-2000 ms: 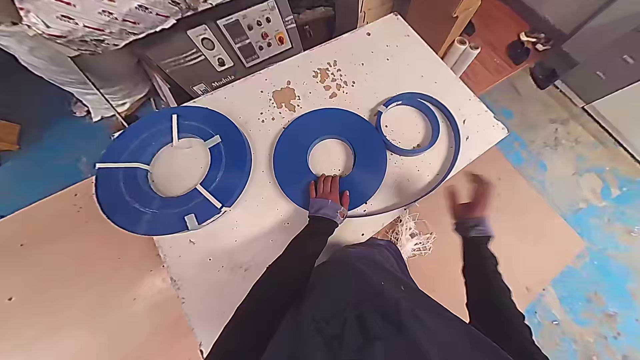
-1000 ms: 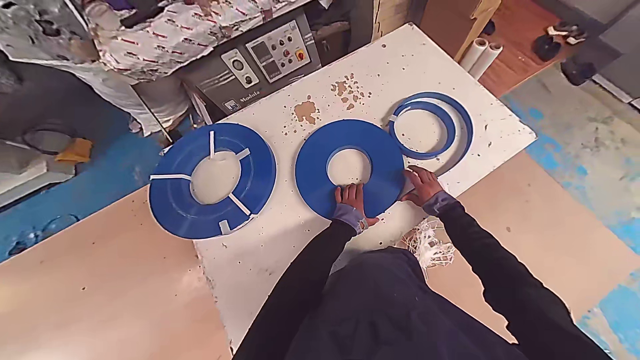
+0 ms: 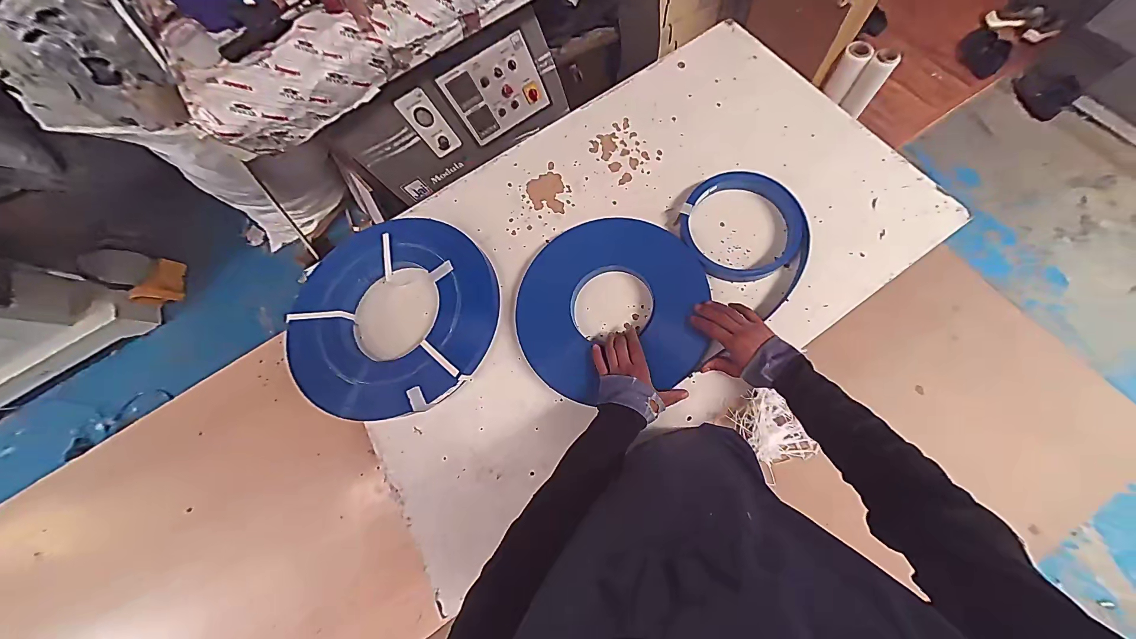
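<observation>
A wide flat coil of blue strip [image 3: 568, 266] lies in the middle of a white board [image 3: 497, 444]. My left hand [image 3: 626, 368] rests on its near side, fingers at the central hole. At the coil's right edge, my right hand [image 3: 732, 335] touches the rim and the strip beside it. To the upper right lies a smaller blue coil [image 3: 792, 217] with a loose outer loop that runs down toward my right hand. Another wide blue coil [image 3: 324, 355], on the left, has several white tape pieces across it.
A dark machine with a control panel [image 3: 497, 87] stands behind the board, with wrapped packages [image 3: 293, 80] to its left. White shreds [image 3: 774, 426] lie near my right forearm. Two white rolls [image 3: 861, 75] stand past the back right edge. Tan boards [image 3: 204, 506] flank the white one.
My right hand has come in from the right, where it was off the coil two seconds ago, to the middle coil's edge. The loose loop around the small coil has become tighter. The view has shifted.
</observation>
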